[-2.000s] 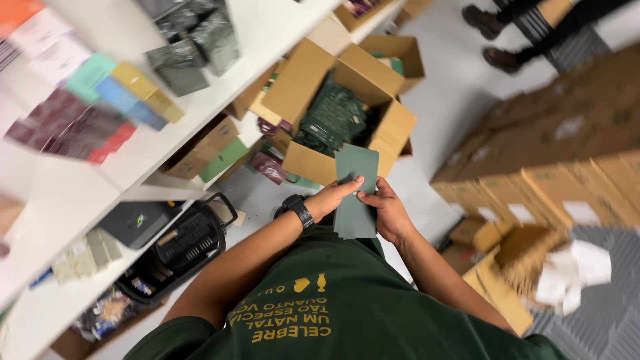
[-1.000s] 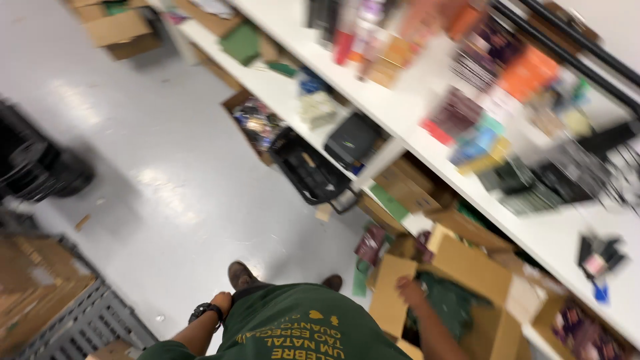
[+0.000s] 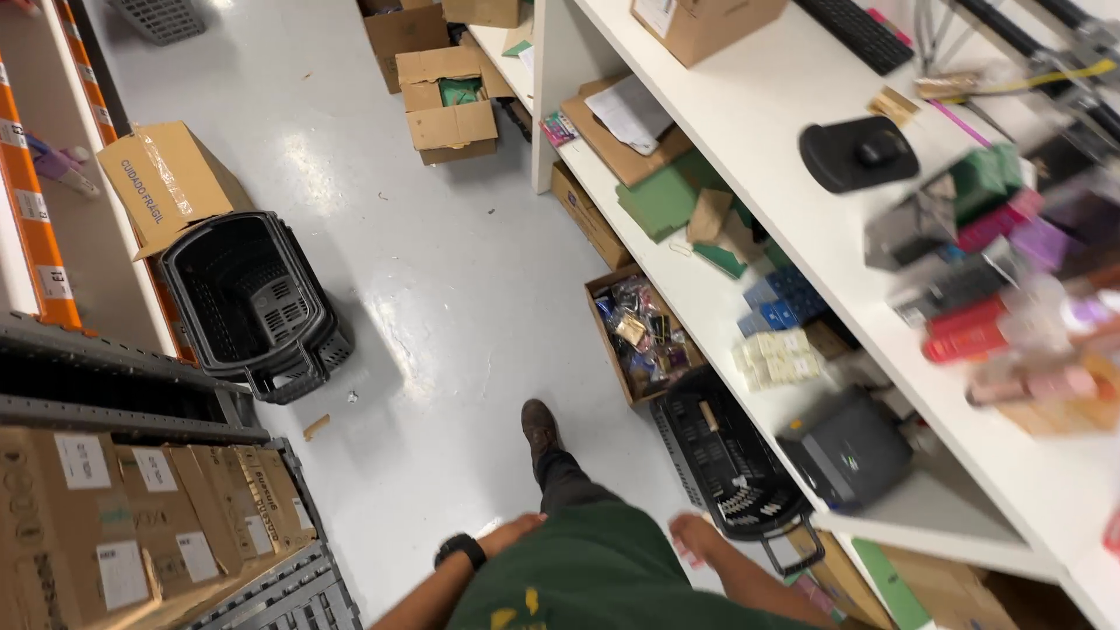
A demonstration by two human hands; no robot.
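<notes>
At the bottom centre, my left hand (image 3: 518,530) hangs beside the dark green shirt (image 3: 586,569), a black watch (image 3: 460,551) on its wrist. The shirt partly hides its fingers. My right hand (image 3: 694,537) is on the other side of the shirt, slightly blurred, fingers loosely apart, with nothing seen in it. It is nearest to a black plastic basket (image 3: 678,455) on the floor under the shelf edge. A brown shoe (image 3: 541,429) is on the grey floor ahead.
Another black basket (image 3: 328,337) stands at left beside a cardboard box (image 3: 171,179). Stacked cartons (image 3: 52,525) fill the lower left. White shelving (image 3: 770,219) with packages runs along the right. A box of small packets (image 3: 612,350) and an opened carton (image 3: 451,131) stand on the floor.
Two seconds ago both hands held green card-like pieces over an open carton; now they are apart, and those pieces are not seen in them. The view has swung round to the aisle.
</notes>
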